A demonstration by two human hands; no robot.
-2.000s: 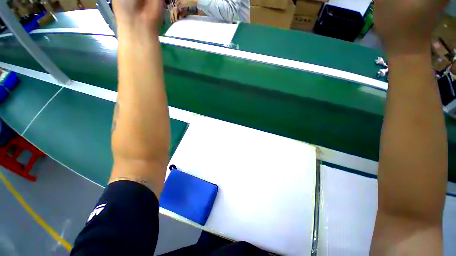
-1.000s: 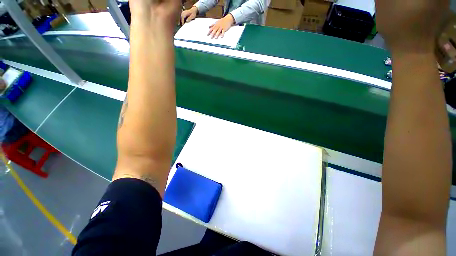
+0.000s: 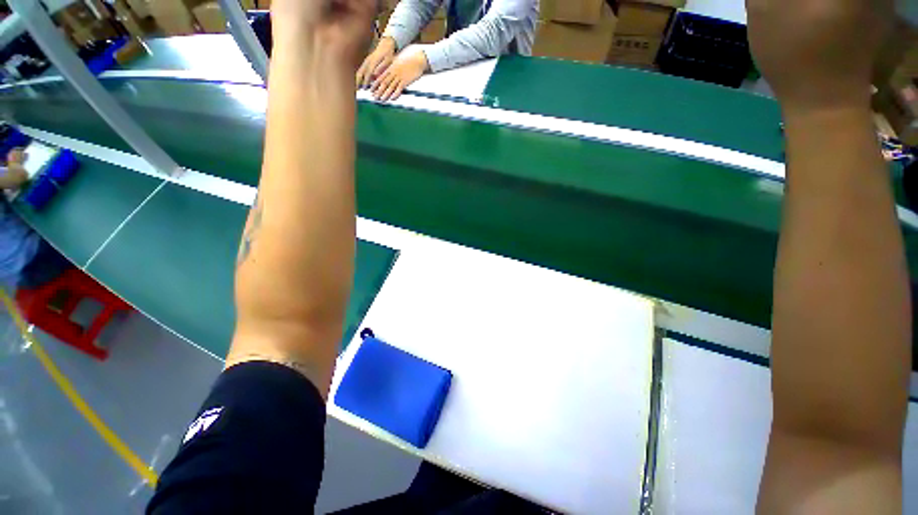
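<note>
My left hand (image 3: 337, 18) is raised at the top edge, left of centre; its fingers are cut off by the frame. My right hand (image 3: 820, 45) is raised at the top right, blurred and also cut off. What either holds cannot be seen. Both bare forearms reach up over the bench. A blue zip pouch (image 3: 394, 391) with a small dark loop lies on the left edge of the white work board (image 3: 544, 372), below and between my arms.
A green conveyor belt (image 3: 564, 201) with pale rails runs across behind the board. Another person's hands (image 3: 395, 75) rest at its far side. A grey post (image 3: 111, 111), blue cases (image 3: 50, 181) and a red stool (image 3: 75, 312) are at left. A second white surface (image 3: 713, 422) lies right.
The view has shifted slightly, so the pouch and board appear a little further right. My arms stay raised. The person across the belt has moved both hands to the near edge of their white sheet.
</note>
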